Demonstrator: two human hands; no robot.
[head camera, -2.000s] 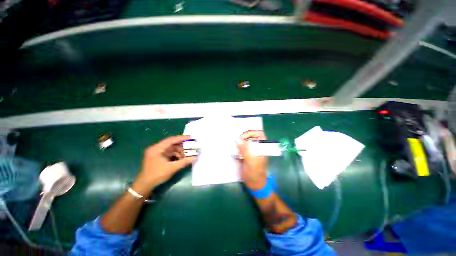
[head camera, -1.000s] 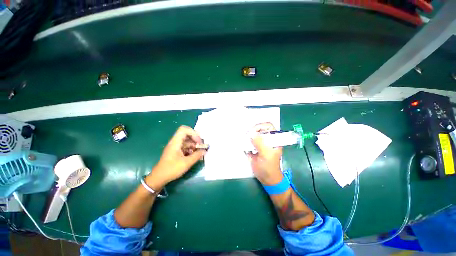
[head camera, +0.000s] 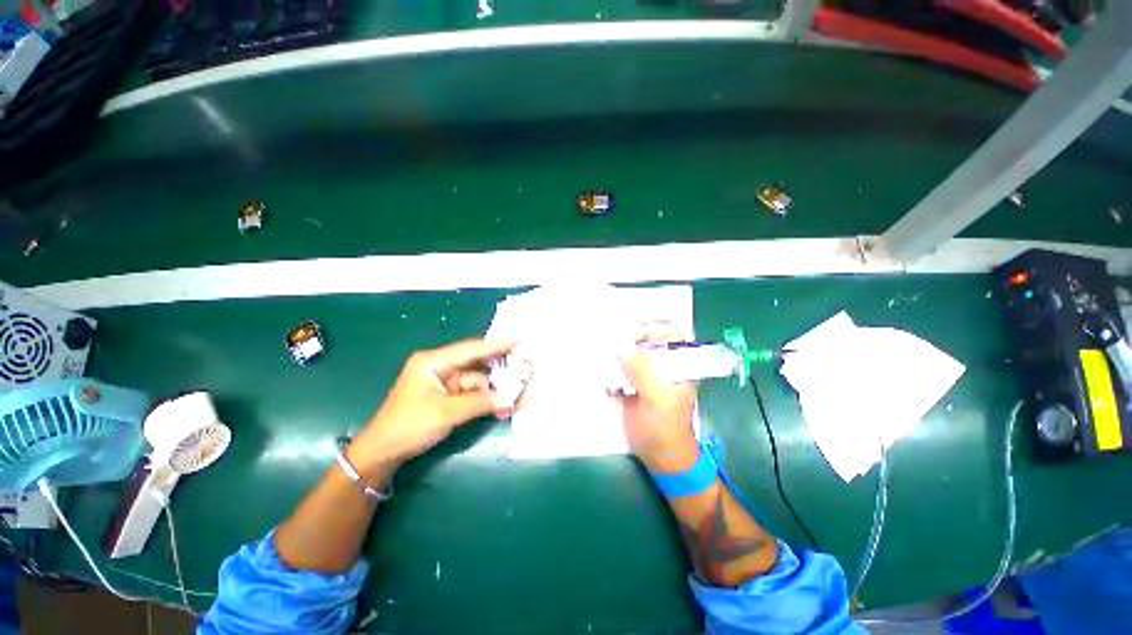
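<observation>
My left hand (head camera: 428, 399) holds a small electronic module (head camera: 509, 380) between thumb and fingers over the left part of the white paper sheets (head camera: 571, 422). The module's side toward me looks whitish and blurred. My right hand (head camera: 660, 403) holds the dispensing syringe (head camera: 701, 362) like a pen, its green air adapter (head camera: 737, 357) pointing right. The syringe's tip is too washed out against the paper to make out. A gap of bare paper separates the two hands. A bright blue band is around my right wrist.
Another module (head camera: 304, 341) lies on the bench at left. Spaced modules sit on the green conveyor belt (head camera: 410, 186) beyond the white rail. Loose white paper (head camera: 869, 385) and the black controller (head camera: 1061, 360) are at right. A light-blue fan (head camera: 68, 428) and small white fan (head camera: 180, 447) are at left.
My left hand has turned the module, so a broader whitish face shows instead of a thin edge. My right hand still holds the syringe in much the same pose. The view has shifted slightly.
</observation>
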